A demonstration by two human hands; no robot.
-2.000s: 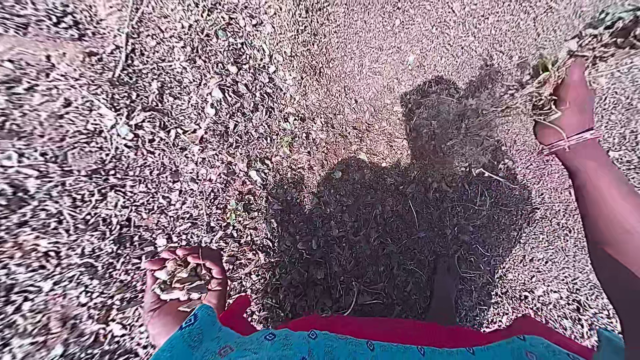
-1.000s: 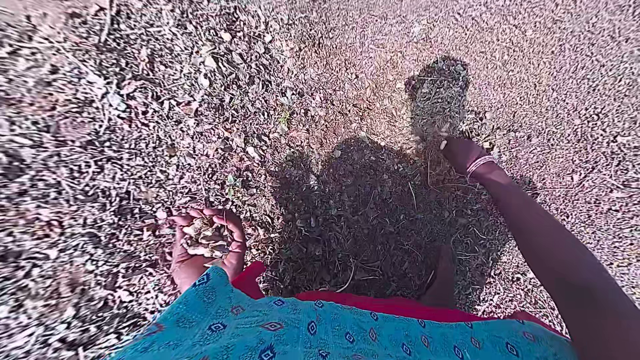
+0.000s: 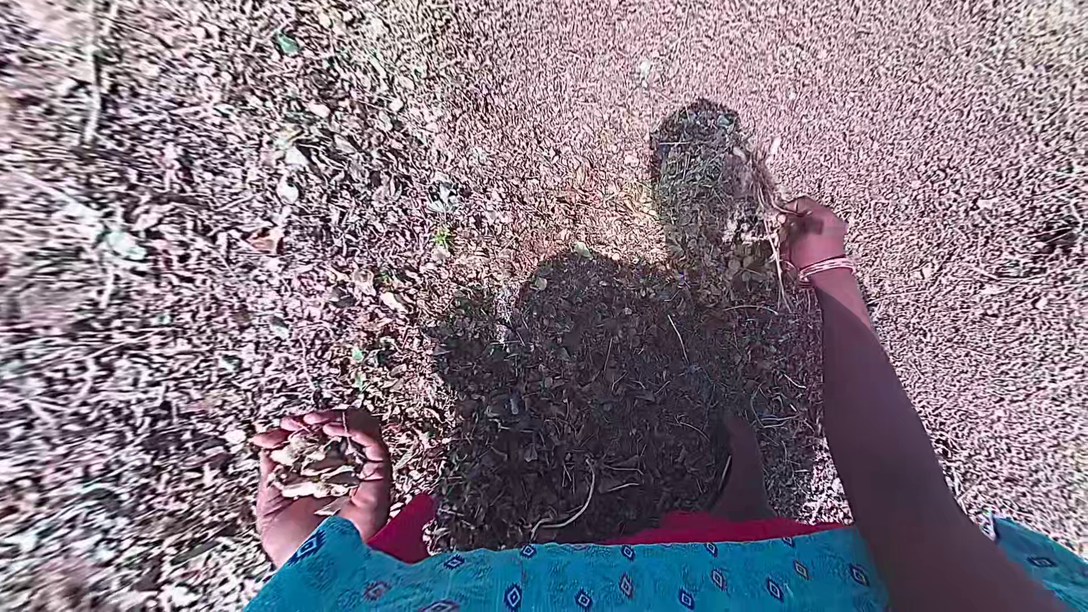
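My left hand is at the lower left, palm up, with its fingers curled around a pile of pale, dry pieces that look like pods or leaves; which they are, I cannot tell. Farther forward on the right, my right hand grips a thin bunch of dry stems and roots between thumb and fingers. The bunch sticks out to the left of the fingers, over the ground. Cords circle the right wrist.
Dry leaves, twigs and litter cover the ground, with a few small green sprouts. My shadow falls across the middle. A bare foot or leg shows beside the hem of my blue patterned garment.
Two seconds ago my right hand was at the upper right with a leafy plant bunch. It came in near the shadow, and now it is slightly farther right. My left hand still cups its pieces.
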